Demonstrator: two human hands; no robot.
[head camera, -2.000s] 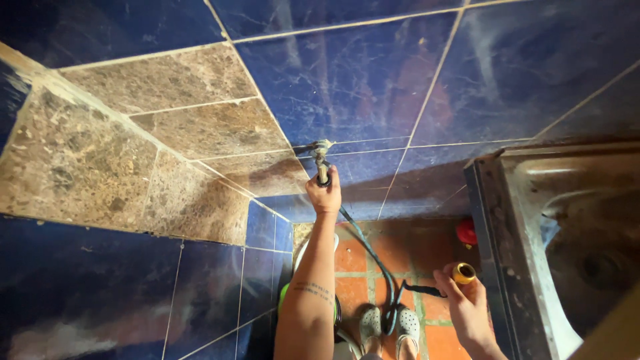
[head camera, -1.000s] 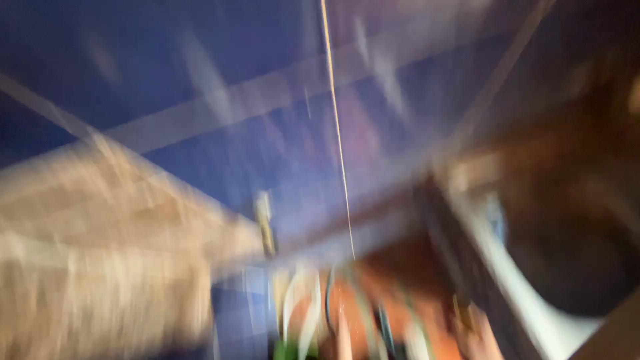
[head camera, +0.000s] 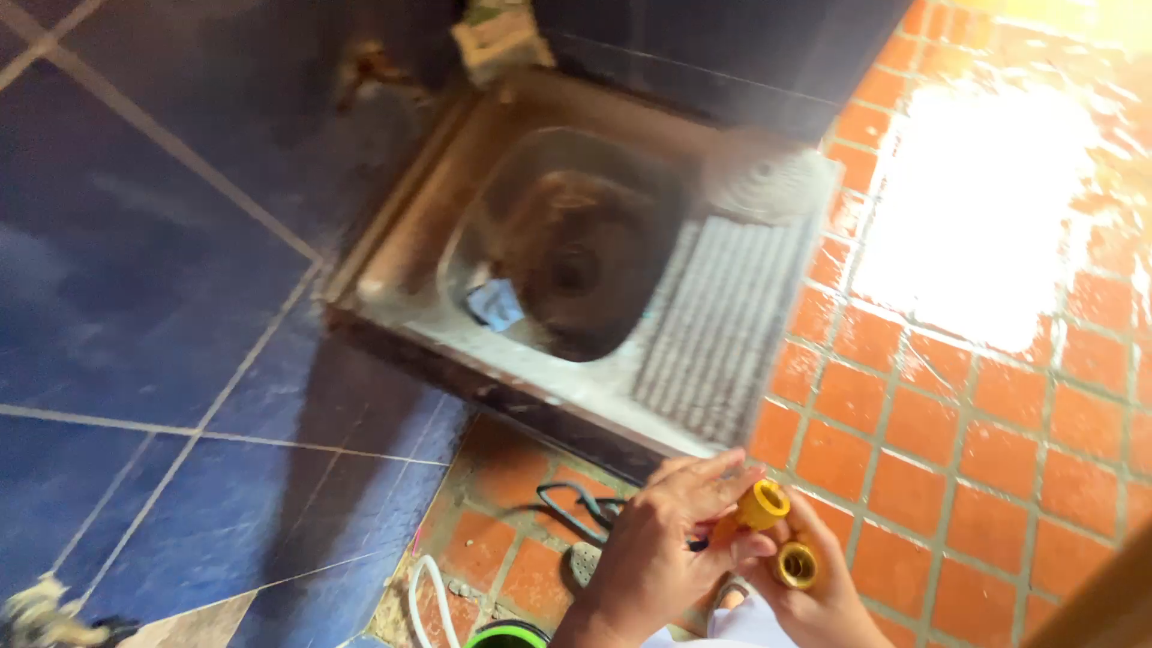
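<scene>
My left hand (head camera: 661, 540) is closed around a yellow plastic hose fitting (head camera: 765, 504) with a round open end, at the lower middle of the head view. Close against it, my right hand (head camera: 814, 576) holds a second yellow fitting (head camera: 796, 565), whose opening faces up. The two hands meet just beyond the near corner of a stainless steel sink (head camera: 576, 387). A dark hose (head camera: 567, 504) lies on the floor left of my left hand. At the bottom left, the wall tap (head camera: 45, 612) is blurred.
The sink has a ribbed drainboard (head camera: 711, 324) and a light blue item (head camera: 495, 304) in its basin. Another tap (head camera: 373, 67) is on the blue tiled wall. A green-rimmed bucket (head camera: 508, 634) and a white hose (head camera: 432, 594) are on the orange tile floor (head camera: 918, 405).
My left hand was at the wall tap and has left it; it is now beside my right hand, on a yellow fitting. The view has swung right toward the sink.
</scene>
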